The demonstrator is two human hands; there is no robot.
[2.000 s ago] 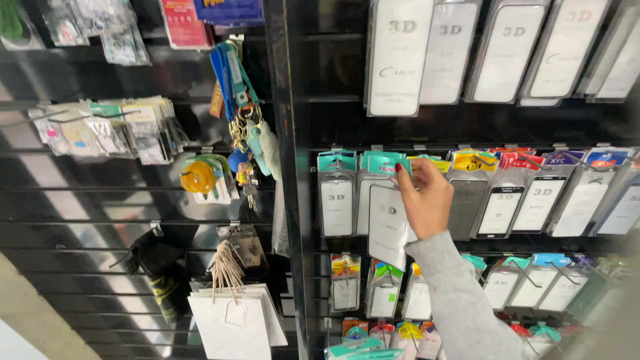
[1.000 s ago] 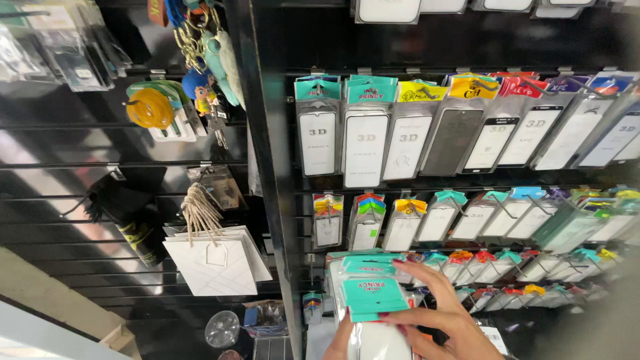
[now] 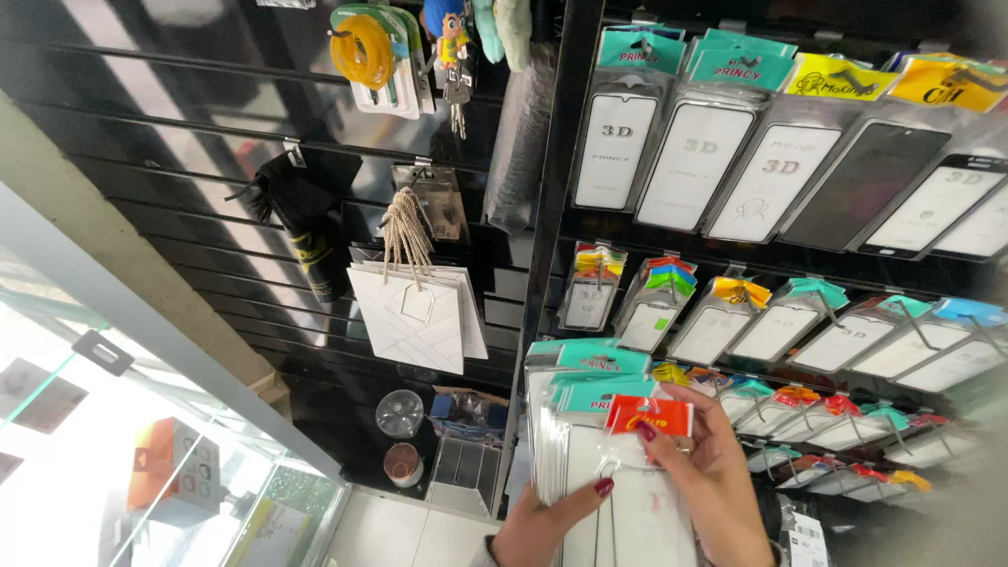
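A stack of packaged screen protectors with teal header cards is held low in the middle of the view. My left hand grips it from the lower left, thumb across the front. On top lies a package with a red header card, which my right hand pinches at the card between thumb and fingers. Above and to the right, rows of similar screen protector packages hang from hooks on a black slatwall. The lower ends of the held packages are cut off by the frame.
On the left panel hang white paper bags with rope handles, a black cloth item, a yellow coiled cable and keychains. A glass display case with a metal frame stands at the lower left. Clear round containers sit below the bags.
Two seconds ago my right hand was up at the hanging packages; now both hands hold a stack lower down. The red-headed package now shows on top of the teal ones. The view has tilted down.
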